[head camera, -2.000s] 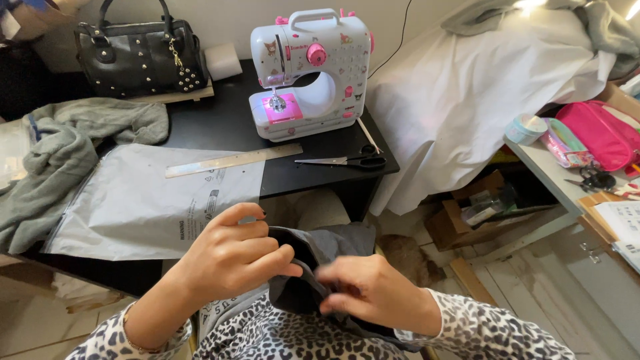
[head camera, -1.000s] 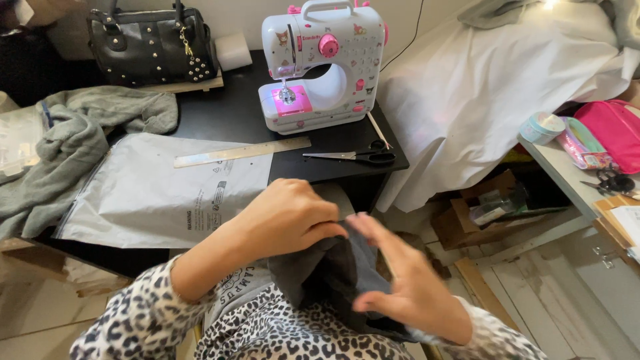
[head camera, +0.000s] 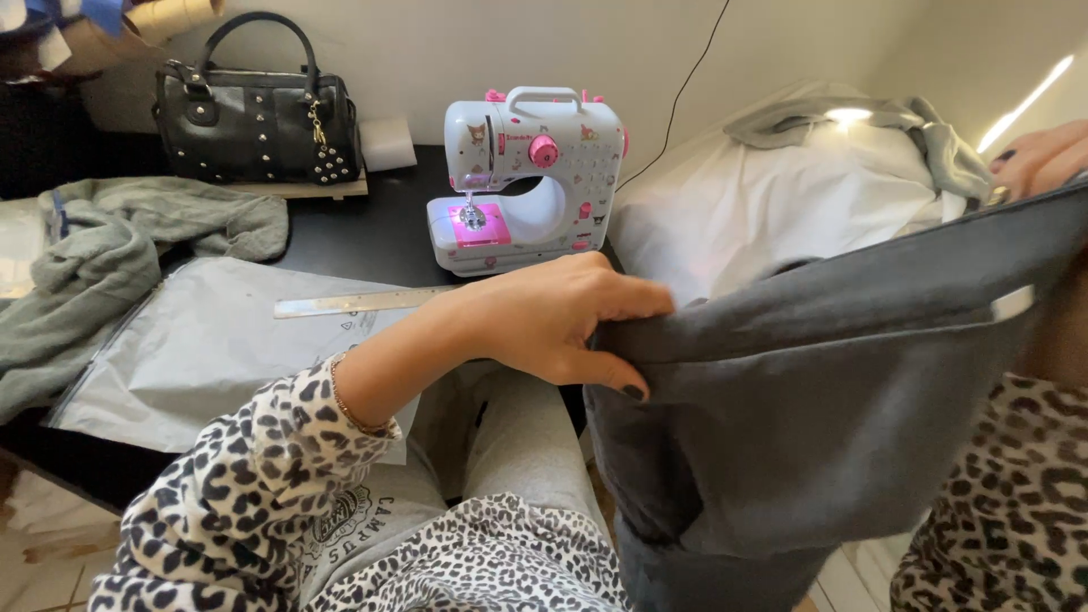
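Note:
A dark grey garment (head camera: 790, 425) hangs spread out at the right, above my lap. My left hand (head camera: 569, 323) pinches its near left corner between thumb and fingers. At the upper right edge my right hand (head camera: 1041, 161) holds the other end of its top edge, partly out of frame. A small white tag (head camera: 1012, 303) shows near the garment's top edge. Beyond my left hand stands a white and pink sewing machine (head camera: 535, 183) with its lamp lit. A ruler (head camera: 361, 302) lies left of my left hand, its right end hidden behind the wrist.
A grey plastic bag (head camera: 221, 365) lies on the black table (head camera: 365, 234). Behind it, a studded black handbag (head camera: 259, 127) stands beside a white roll (head camera: 387, 143). Green-grey fabric (head camera: 161, 225) is heaped at the left. White cloth (head camera: 765, 195) covers something at the right.
The dark garment, bunched between my hands over my lap before, is now stretched out to the right. My right hand has moved up and right, away from my left. The view has shifted.

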